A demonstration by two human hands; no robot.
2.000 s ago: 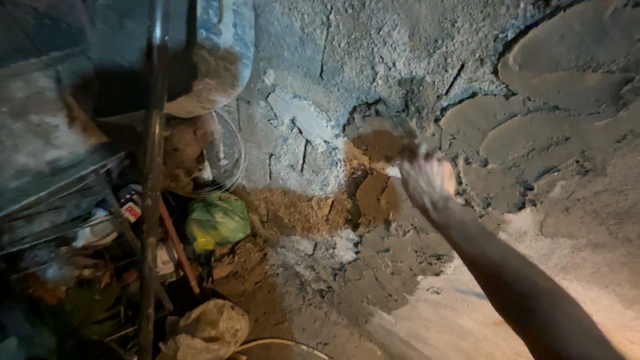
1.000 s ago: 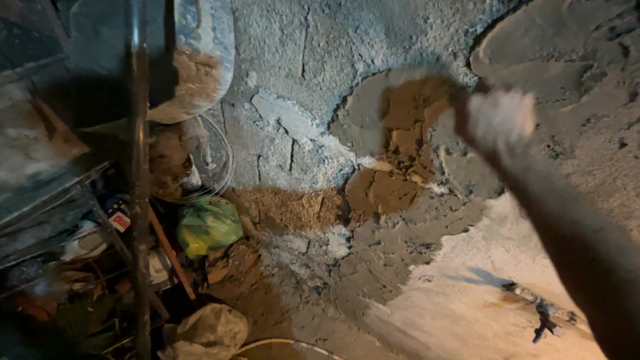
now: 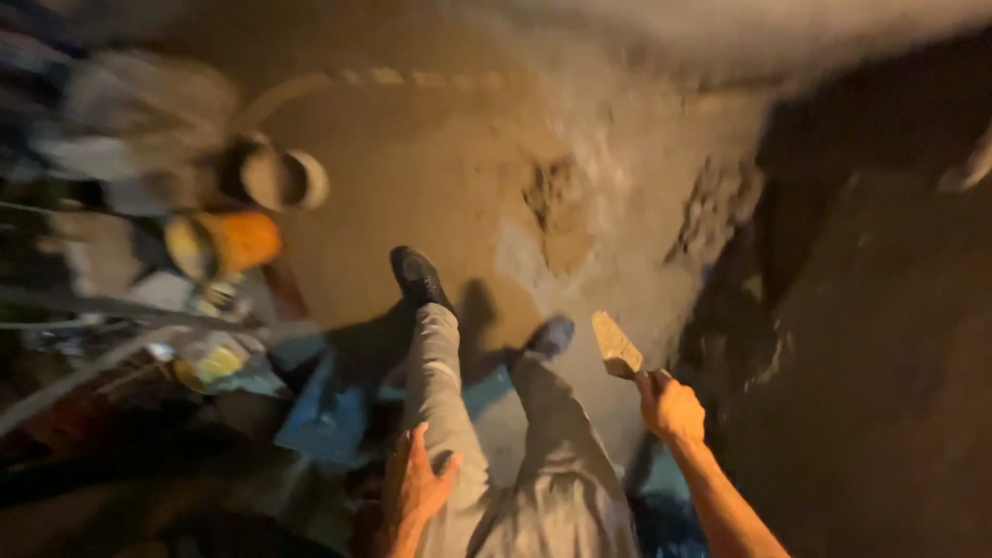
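Note:
My right hand (image 3: 673, 407) is closed on the handle of a pointed masonry trowel (image 3: 616, 343), at the lower right of the view. Mortar-coloured residue coats the trowel's blade, which points up and to the left. My left hand (image 3: 422, 477) hangs beside my left thigh at the bottom centre, with thumb and fingers apart and nothing seen in it. Below me, a small mound of mortar (image 3: 562, 205) lies on the floor ahead of my feet. Motion blur softens much of the view.
On the left lie an orange bucket (image 3: 240, 239), a tipped pale container (image 3: 283, 180), a sack (image 3: 147, 101) and mixed debris. A blue object (image 3: 325, 418) is on the floor left of my legs. My dark shoe (image 3: 418, 275) stands on the brown floor. A rough dark surface rises at right.
The view has swung from the mortared wall down to the floor and my legs. My right arm was moving across the wall before; my left hand has come into view.

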